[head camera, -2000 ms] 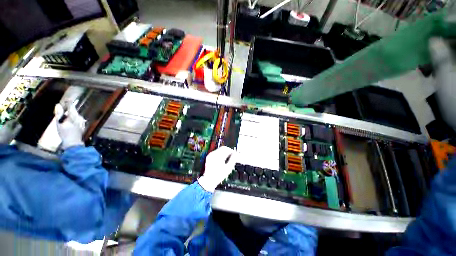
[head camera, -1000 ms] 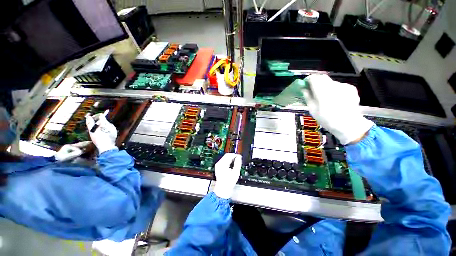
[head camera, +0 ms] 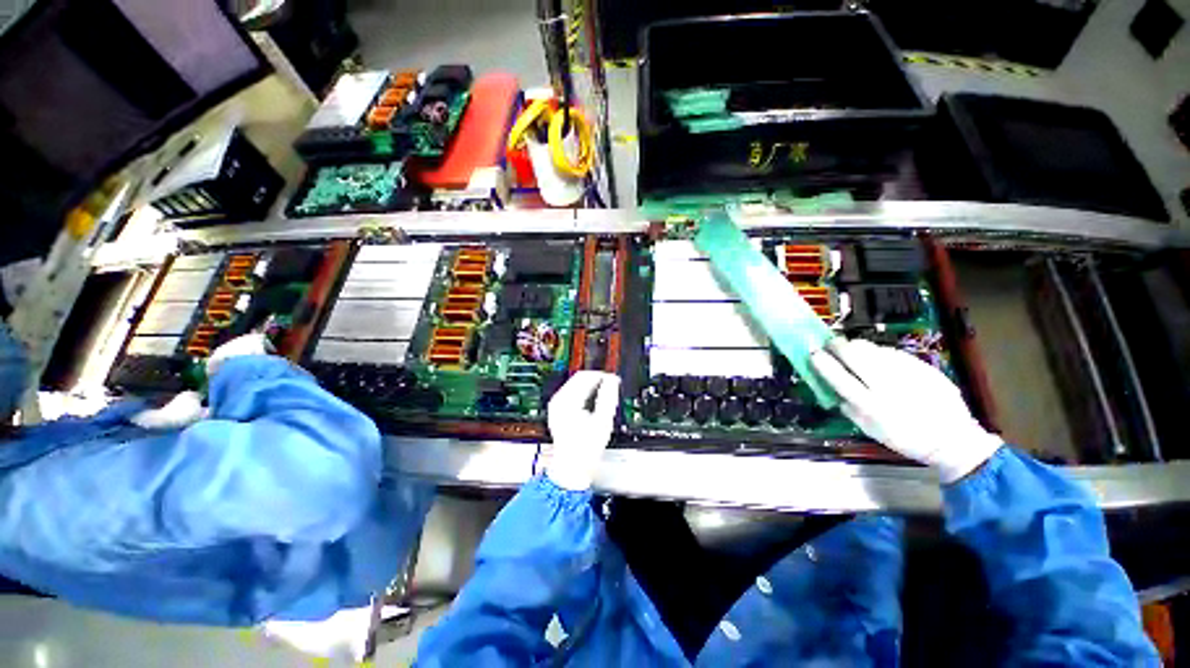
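Observation:
A populated circuit board [head camera: 731,407] lies in its carrier frame on the rails in front of me, with silver blocks [head camera: 705,317], orange-copper coils [head camera: 809,302] and black cylinders. My right hand [head camera: 903,405], white-gloved, holds a long green strip [head camera: 773,307] by its near end. The strip slants over the board, between the silver blocks and the coils; whether it touches them I cannot tell. My left hand [head camera: 583,415], white-gloved, is at the frame's front left corner by the reddish-brown bars. Its fingers are curled, and whether they hold anything is unclear.
A second board [head camera: 379,307] and a third [head camera: 176,307] lie to the left, where a blue-sleeved person [head camera: 261,457] works. Behind the conveyor rail [head camera: 1044,232] stand a black bin [head camera: 783,144] with green pieces, yellow rings [head camera: 565,137] and stacked boards [head camera: 379,111]. A monitor is upper left.
My right hand has moved from the back rail down to the board's near right with the green strip. My left hand stays near the frame corner. The other person's hands have moved closer to their body.

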